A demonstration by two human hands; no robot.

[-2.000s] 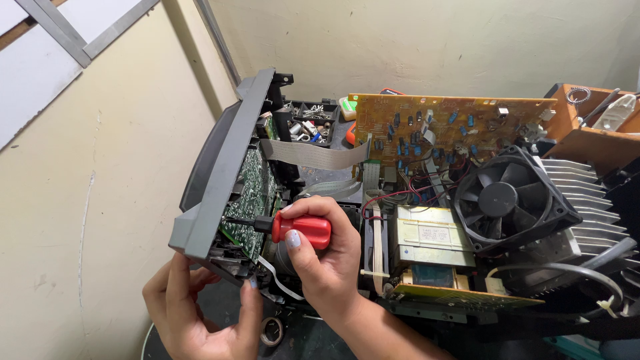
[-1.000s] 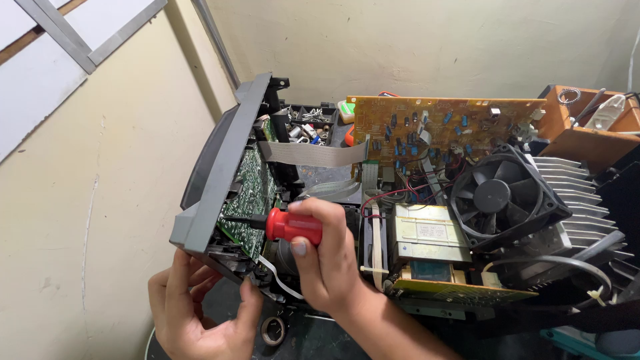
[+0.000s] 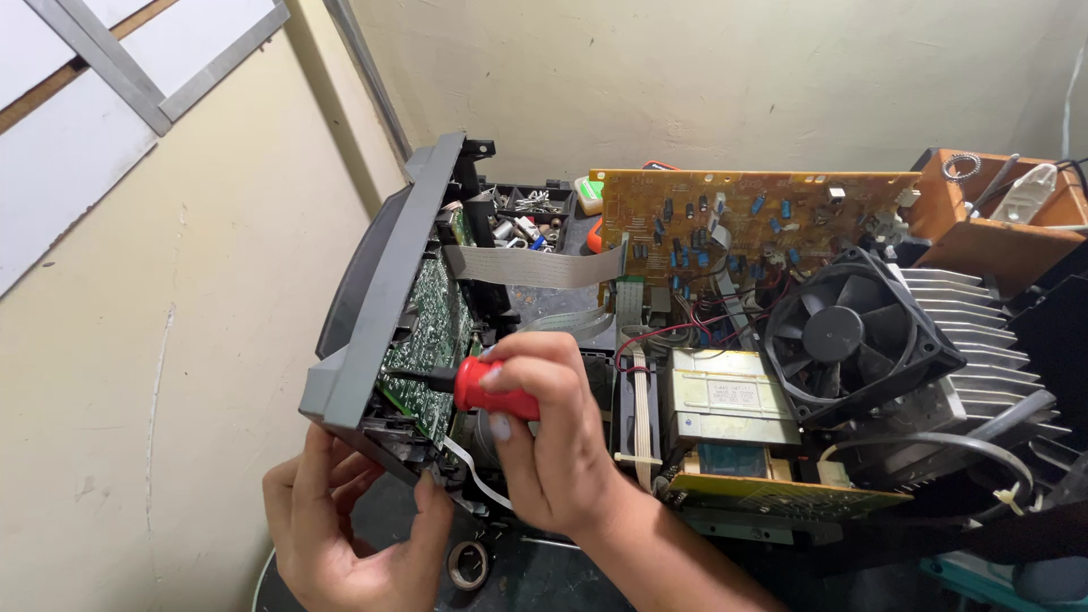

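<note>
My right hand (image 3: 552, 425) grips a screwdriver by its red handle (image 3: 493, 388). Its dark shaft points left, with the tip at the lower edge of a green circuit board (image 3: 429, 331) inside a grey plastic front panel (image 3: 382, 280). At the panel's lower corner, my left hand (image 3: 357, 518) holds the frame between thumb and fingers. A grey ribbon cable (image 3: 535, 265) runs from the panel to an upright amber circuit board (image 3: 705, 212). Right of my right hand are a transformer (image 3: 731, 395), a black cooling fan (image 3: 837, 336) and a finned metal heat sink (image 3: 977, 340).
Behind the panel stands a black compartment tray (image 3: 531, 200) of small metal parts. An orange-brown wooden box (image 3: 960, 204) with tools is at the back right. A ring-shaped roll (image 3: 467, 565) lies below the hands. A wall (image 3: 204, 340) borders the left side.
</note>
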